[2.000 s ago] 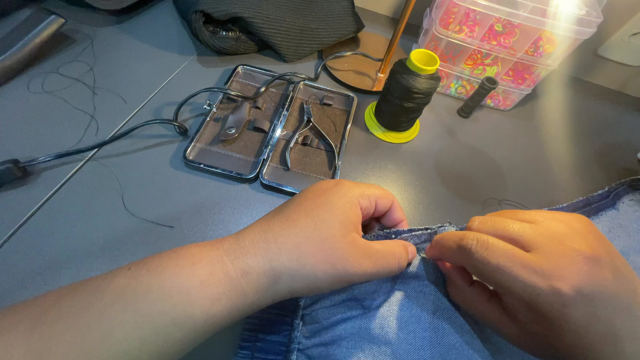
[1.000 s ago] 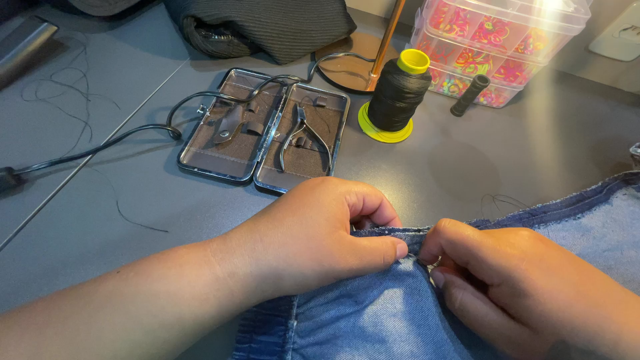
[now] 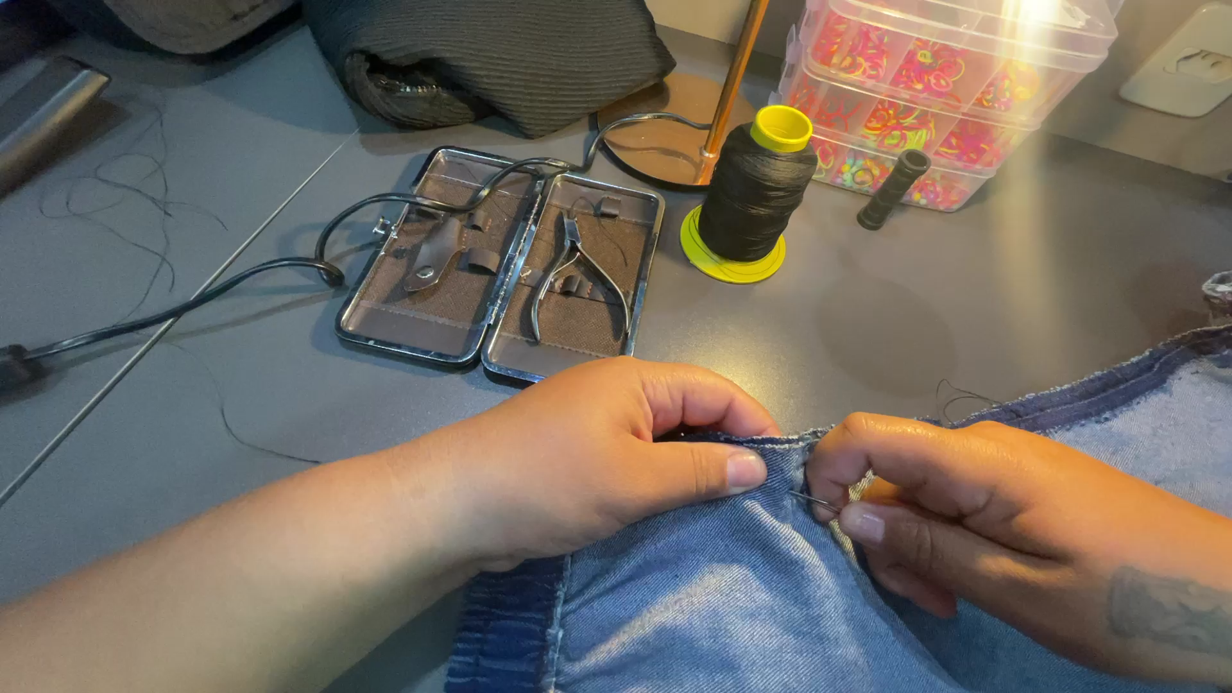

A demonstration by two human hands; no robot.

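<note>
A blue denim garment [image 3: 712, 597] lies across the lower right, with a frayed, darker seam along its upper edge. My left hand [image 3: 616, 462] pinches that edge between thumb and fingers. Just to its right, my right hand [image 3: 924, 510] holds a thin sewing needle [image 3: 814, 500] between thumb and index finger; the needle's tip points left at the denim, close below the edge. Whether the tip is in the cloth, I cannot tell. The fingers of my left hand behind the edge are partly hidden.
Beyond my hands lie an open manicure case [image 3: 491, 356] with cuticle nippers [image 3: 574, 274], a spool of black thread [image 3: 753, 197], a small dark tube [image 3: 893, 190] and clear organizer boxes [image 3: 948, 106]. A black cable [image 3: 231, 279] crosses the case. Dark ribbed fabric [image 3: 520, 58] sits behind; loose threads lie left.
My right hand has shifted from close against my left thumb to slightly right of it. The needle now shows between its fingers. My left hand keeps its pinch on the denim.
</note>
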